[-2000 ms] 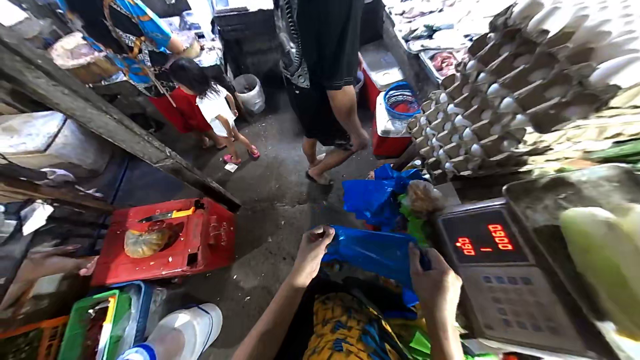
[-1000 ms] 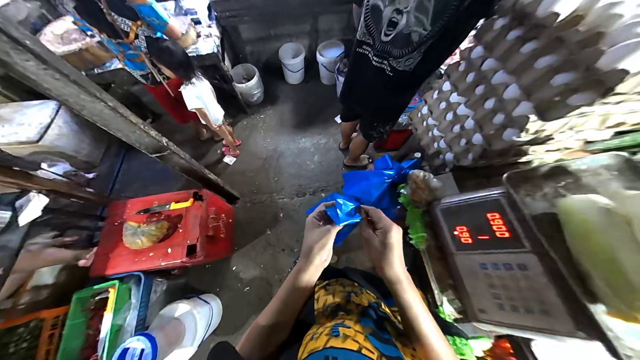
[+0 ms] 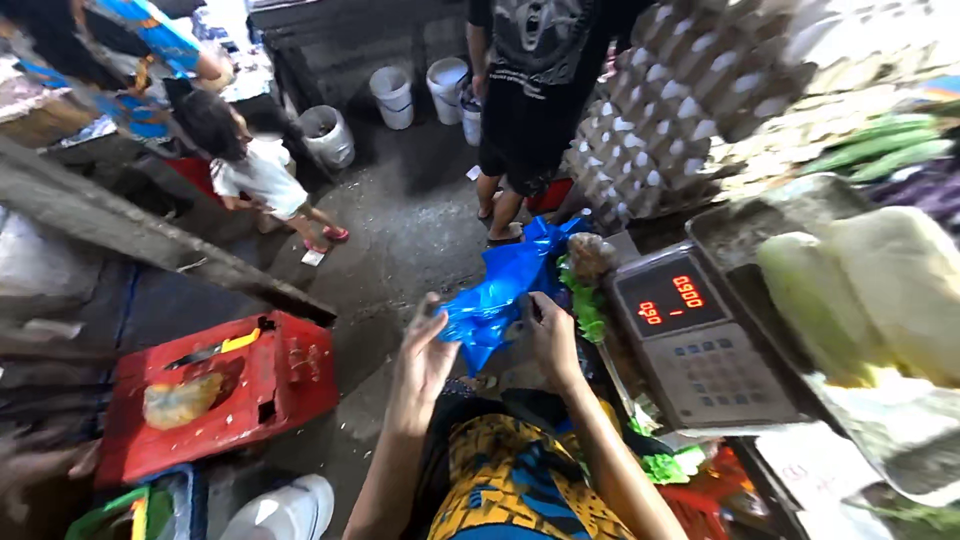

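A crumpled blue plastic bag (image 3: pixel 480 319) is spread between my hands, in front of my lap. My left hand (image 3: pixel 429 349) has its thumb and fingers on the bag's left edge. At the bag's right side is my right hand (image 3: pixel 550 330), its fingers curled; whether they grip the plastic cannot be told. More blue plastic (image 3: pixel 529 255) lies just beyond, beside leafy greens (image 3: pixel 589 307). To the right, a digital scale (image 3: pixel 705 337) shows lit red digits.
A red box (image 3: pixel 300 367) at the left bears a knife (image 3: pixel 214 349) and a cut piece of squash (image 3: pixel 182 401). Pale gourds (image 3: pixel 862 277) lie in a metal tray on the right. Stacked egg trays (image 3: pixel 660 120), white buckets (image 3: pixel 392 97), a standing person (image 3: pixel 536 97) and a child (image 3: pixel 259 176) are farther off.
My hands have moved apart, and the bag between them is more spread out than one second ago. Two seconds ago it was stretched between both hands. The standing person has moved.
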